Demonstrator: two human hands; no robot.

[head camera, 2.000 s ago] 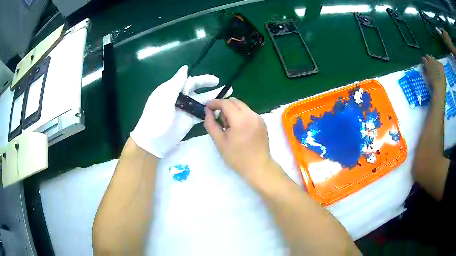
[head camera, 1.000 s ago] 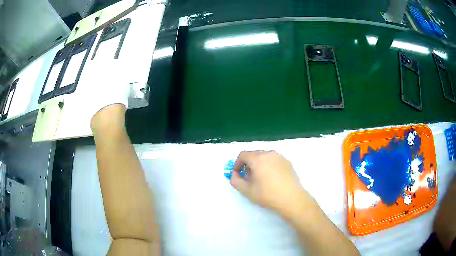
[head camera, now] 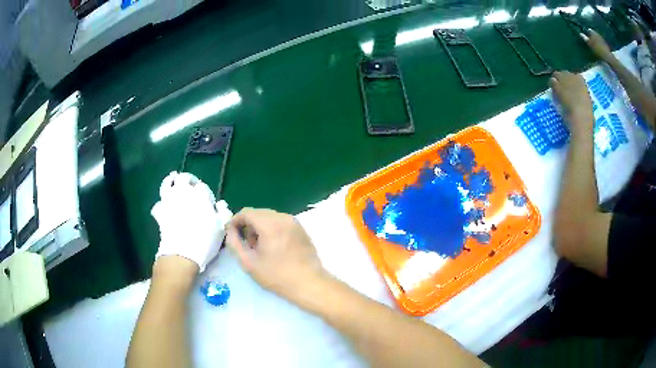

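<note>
My left hand [head camera: 188, 223], in a white glove, grips the lower end of a dark phone middle frame [head camera: 210, 140] over the green belt. The frame's camera block points away from me, and the glove hides its near end. My bare right hand [head camera: 277, 251] is just right of the glove, thumb and fingers pinched together near the glove's edge. Whether a small part is between its fingertips cannot be told. A little pile of blue parts [head camera: 216, 292] lies on the white foam [head camera: 248, 338] below my hands.
An orange tray [head camera: 410, 300] with a heap of blue parts [head camera: 424, 215] sits at right. More frames lie on the green belt [head camera: 295, 129], one at centre [head camera: 387, 97]. The white loading plate [head camera: 61, 169] is at left. Neighbours' arms [head camera: 575, 187] and blue sheets [head camera: 543, 126] are at right.
My left hand has come back from the loading plate to a frame on the belt. My right hand has left the blue pile and moved beside the glove. The view has turned right.
</note>
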